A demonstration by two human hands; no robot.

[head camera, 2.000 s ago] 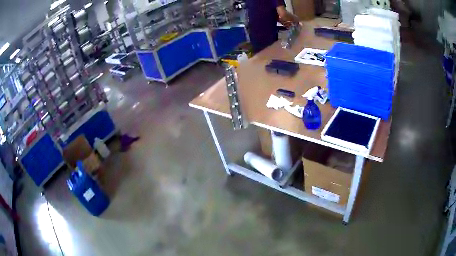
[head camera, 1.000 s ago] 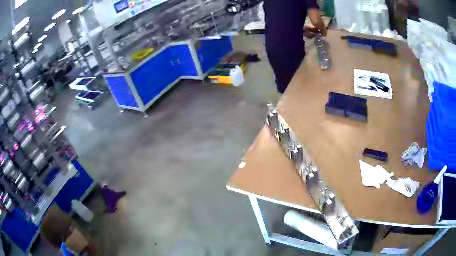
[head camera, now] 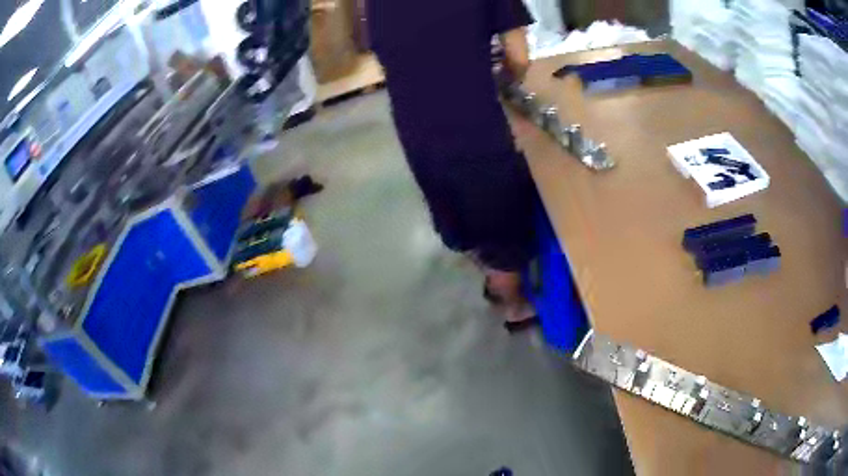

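Neither of my hands shows in the head view. A long silver fixture bar (head camera: 707, 400) with raised blocks lies across the near end of the brown table (head camera: 642, 223), its left end at the table's edge. Stacks of cut cells (head camera: 730, 249), dark blue-black blocks, stand side by side beyond the bar. A white foam tray (head camera: 721, 169) behind them holds loose dark pieces. A small dark block (head camera: 825, 320) and a white wipe (head camera: 837, 357) are at the right edge of the picture.
A person in dark clothes (head camera: 451, 121) stands at the table's left side, a hand at a second fixture bar (head camera: 563, 132). More dark stacks (head camera: 632, 71) lie at the far end. White foam piles (head camera: 772, 79) line the right edge. Blue cabinets (head camera: 149, 279) stand left.
The view has swung left and come closer to the table and the person. The blue trays and spray bottle have left the picture. The near bar now appears lower right.
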